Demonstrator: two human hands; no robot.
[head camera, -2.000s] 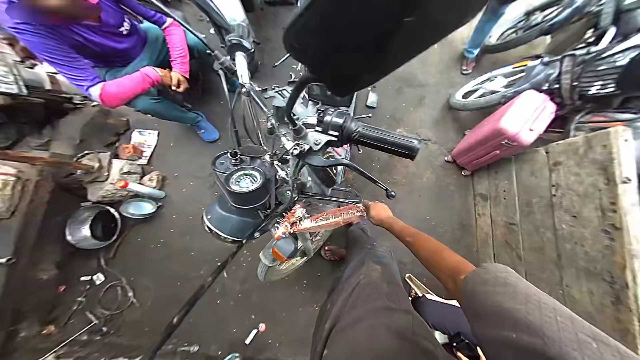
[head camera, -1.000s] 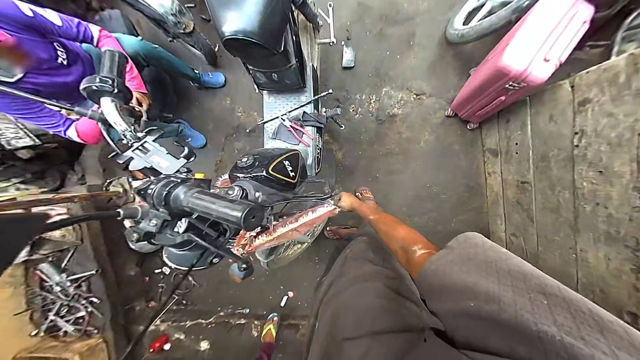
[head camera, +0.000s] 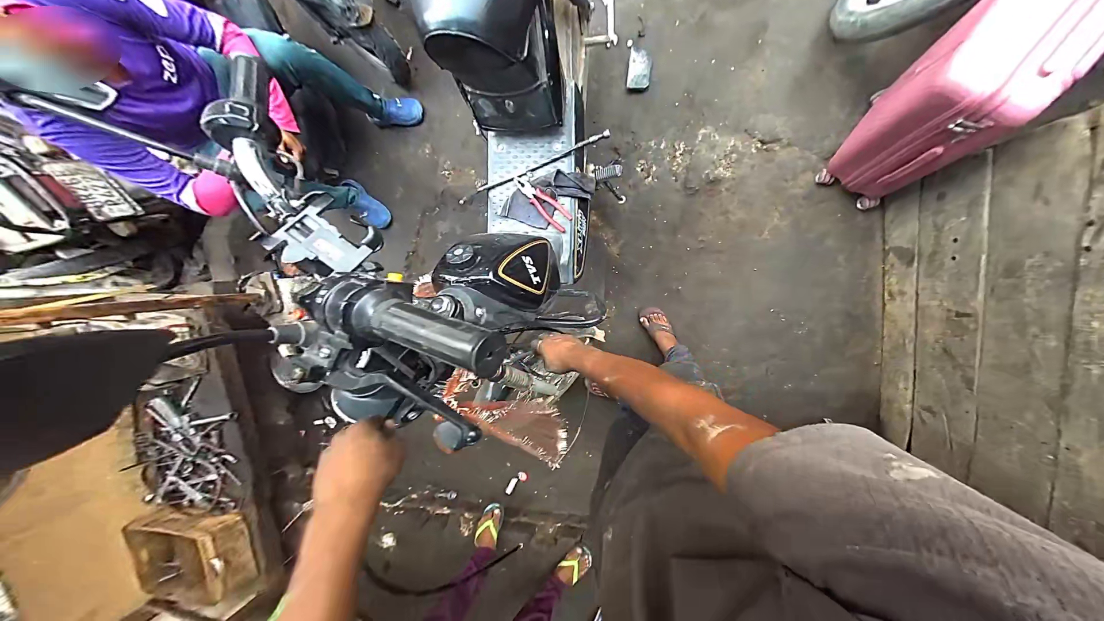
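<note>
My right hand (head camera: 561, 354) reaches in from the right with curled fingers at the motorcycle's front, below the black fuel tank (head camera: 504, 272). What its fingers hold is hidden. A metal spring-like part (head camera: 528, 380) lies just beneath it, and a frayed reddish woven cloth (head camera: 522, 427) hangs lower down. The black handlebar grip (head camera: 431, 332) and its lever (head camera: 418, 401) stand left of my hand. My left hand is not in view. Another hand (head camera: 358, 457), which looks like a co-worker's, touches or is close to the underside of the headlight housing (head camera: 371, 404).
Red-handled pliers (head camera: 545, 203) and a thin rod (head camera: 552, 164) lie on the ridged footplate. A person in purple (head camera: 164, 69) sits upper left. Sandalled feet (head camera: 489, 524) are at the bottom. Metal parts (head camera: 185, 453) and a wooden box (head camera: 185, 556) lie left; a pink suitcase (head camera: 936, 108) stands right.
Another forearm and hand have come in at the lower left. A second sandalled foot now shows at the bottom. The woven cloth, earlier stretched out from my right hand, now hangs lower.
</note>
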